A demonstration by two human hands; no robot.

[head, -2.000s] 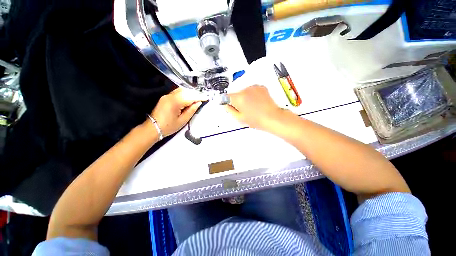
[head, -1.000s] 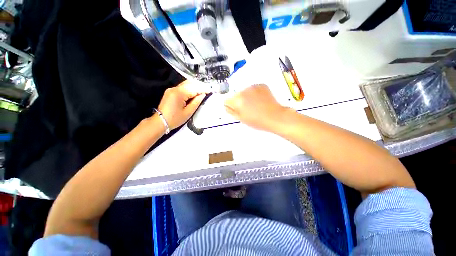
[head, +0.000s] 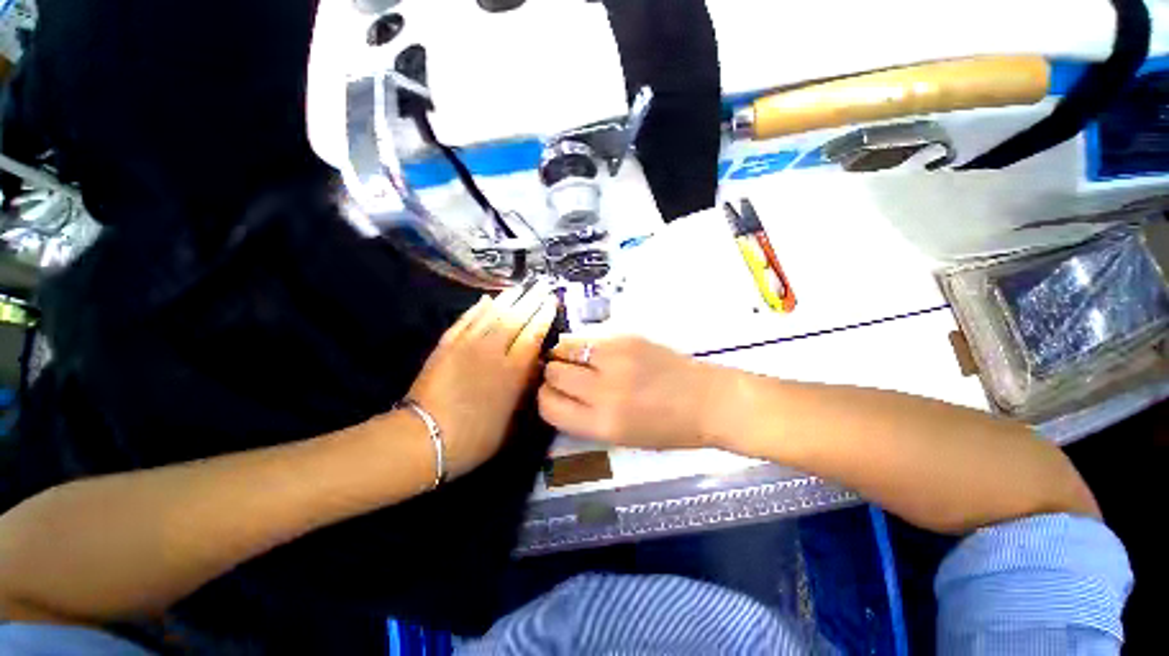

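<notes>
The black garment piece [head: 244,320] is draped left of the needle and hangs over the table's front edge. My left hand [head: 481,372] lies flat on the cloth, fingers stretched toward the presser foot [head: 549,276]. My right hand [head: 628,391] is just right of it, fingers curled, its fingertips pinching the cloth's edge in front of the foot. The sewing machine [head: 474,90] is white with a blue stripe. Cloth and fingers hide most of the needle plate.
Thread snips [head: 764,263] lie right of the needle. A wooden-handled tool [head: 897,96] rests along the machine head, near a hanging black band [head: 673,115]. A parts tray [head: 1000,365] is at right. A measuring tape [head: 718,501] runs along the front edge. A blue crate [head: 888,577] is below.
The black cloth now reaches further right and over the front edge. Both hands are lower in the picture; my left hand has flattened on the cloth, and my right hand is at the cloth's edge.
</notes>
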